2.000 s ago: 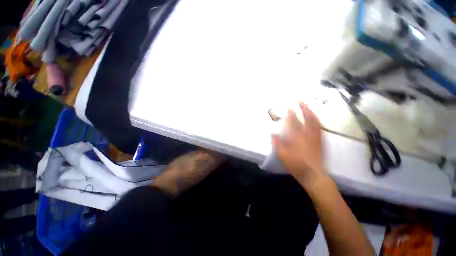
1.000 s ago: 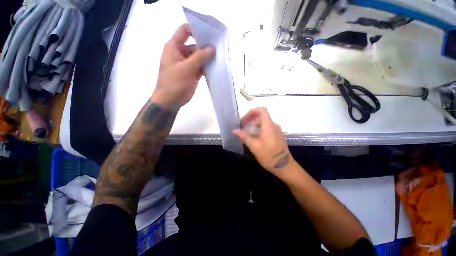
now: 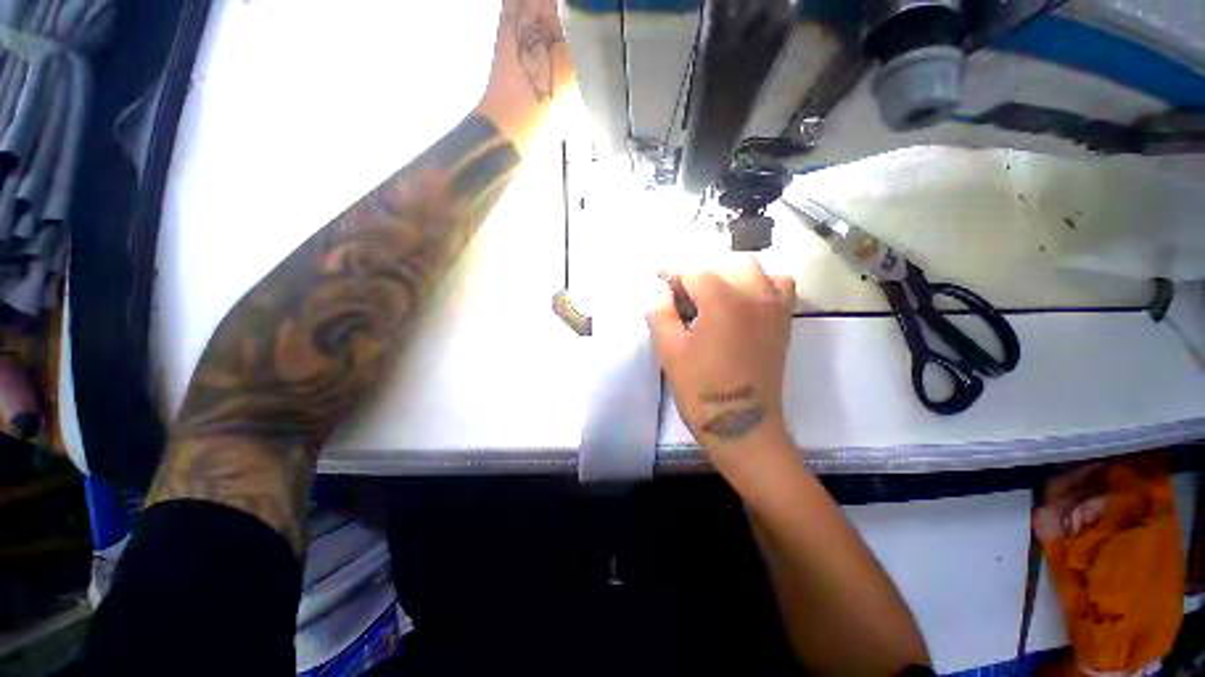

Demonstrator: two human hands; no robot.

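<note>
A white band (image 3: 619, 423) lies on the sewing table, its near end over the front edge and its far part lost in glare by the needle. My right hand (image 3: 724, 337) is curled at the band's right edge, just below the presser foot (image 3: 751, 228); its fingertips are partly lost in the glare. My left hand (image 3: 535, 60) is at the top, left of the machine head, with its fingers out of the picture; I cannot see what it touches. The sewing machine head (image 3: 793, 66) fills the upper right.
Black-handled shears (image 3: 945, 337) lie right of the needle, blades towards it. A small tan tip (image 3: 571, 314) is left of the band. Black fabric (image 3: 112, 251) drapes over the table's left side. A grey bundle (image 3: 46, 159) is far left; an orange bundle (image 3: 1117, 569) is lower right.
The band, held up between both hands a second ago, now lies on the table by the needle. My left hand has moved up and forward, my right hand to the needle area. The view has shifted closer.
</note>
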